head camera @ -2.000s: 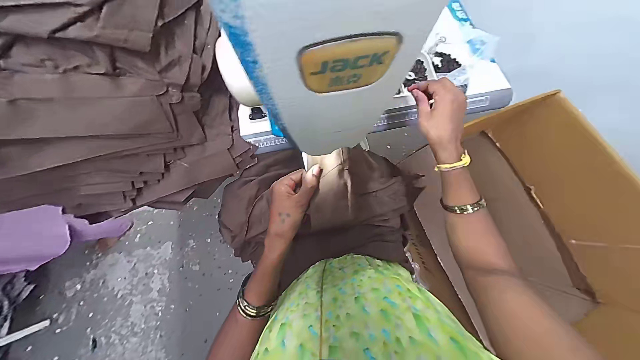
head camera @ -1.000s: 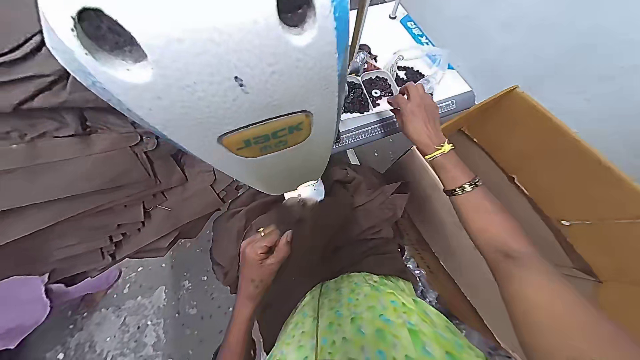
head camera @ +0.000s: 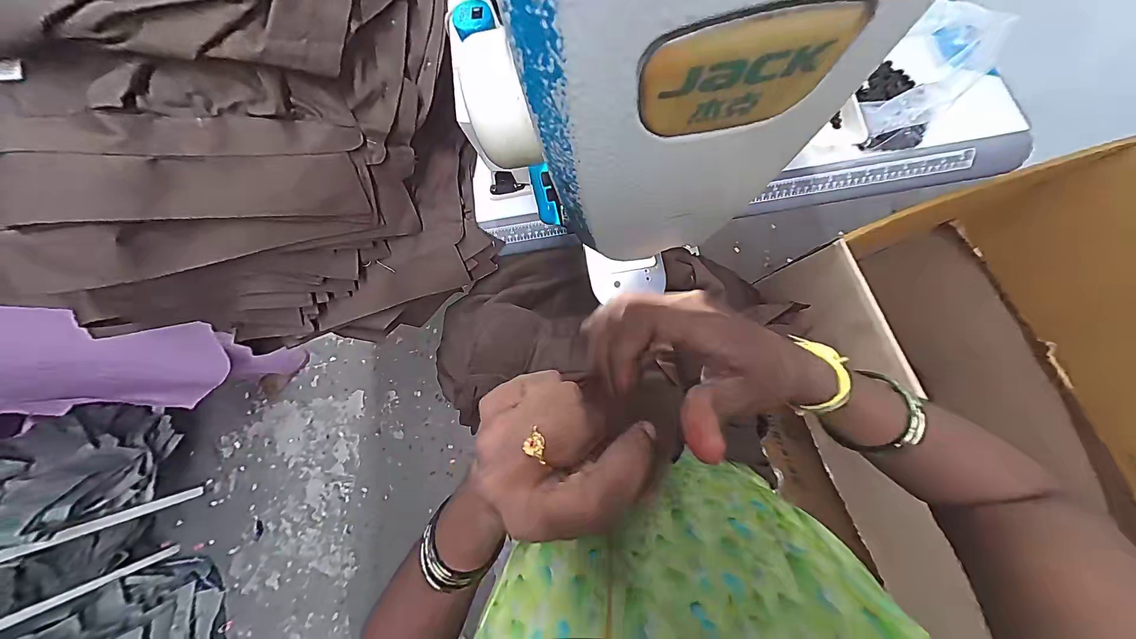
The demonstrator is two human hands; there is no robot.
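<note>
Brown fabric point(head camera: 506, 333) lies bunched under the head of a white and blue Jack sewing machine point(head camera: 612, 169) and hangs down toward my lap. My left hand point(head camera: 550, 461), with a gold ring, is curled on this fabric and pinches part of it between thumb and fingers. Just above and to the right, my right hand point(head camera: 701, 355) is over the same cloth, blurred, its thumb apart from its bent fingers; whether it grips the cloth is unclear. Small black pieces, apparently buttons point(head camera: 887, 84), lie on the machine's top at the right, beside a clear plastic bag point(head camera: 950, 71).
A tall pile of brown cloth pieces point(head camera: 177, 186) fills the upper left. Below it are purple cloth point(head camera: 106, 359) and dark grey bundles point(head camera: 80, 470) beside the speckled floor point(head camera: 302, 497). An open cardboard box point(head camera: 994, 311) stands close on the right.
My right hand has moved from the small black pieces at the machine's right down to the brown fabric, close beside my left hand. The view has shifted.
</note>
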